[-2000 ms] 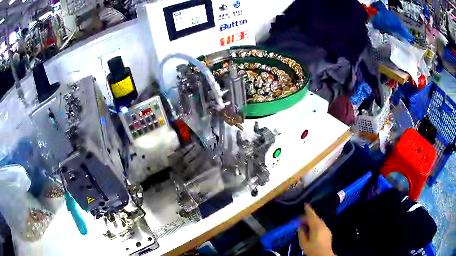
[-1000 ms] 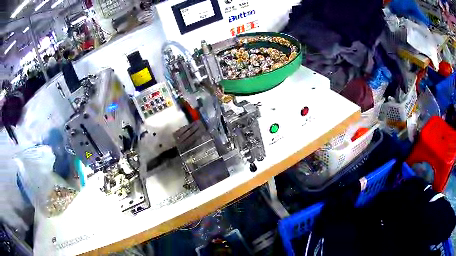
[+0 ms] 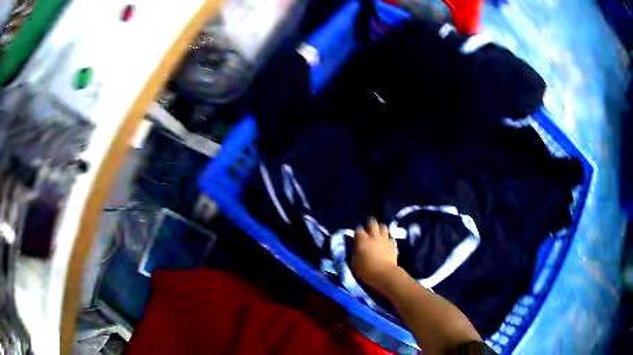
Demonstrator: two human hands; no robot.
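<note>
My right hand (image 3: pixel 375 253), bare, reaches from the lower right into the blue basket (image 3: pixel 277 256). Its fingers lie on the white edging (image 3: pixel 338 251) of a dark navy garment (image 3: pixel 444 256). The blur hides whether they grip it. Piled dark garments fill the basket, and white edging forms a loop just right of my hand. My left hand is not in view.
The white table's wood-coloured edge (image 3: pixel 132 149) curves down the left side, with a green button (image 3: pixel 84 78) and a red button (image 3: pixel 128 12). Blurred machine parts (image 3: pixel 35 139) stand at far left. Dark red cloth (image 3: pixel 222 315) lies at the bottom.
The view has swung right and down from the machine table to the basket. My right hand, out of view one second ago, is now on the garment in the basket.
</note>
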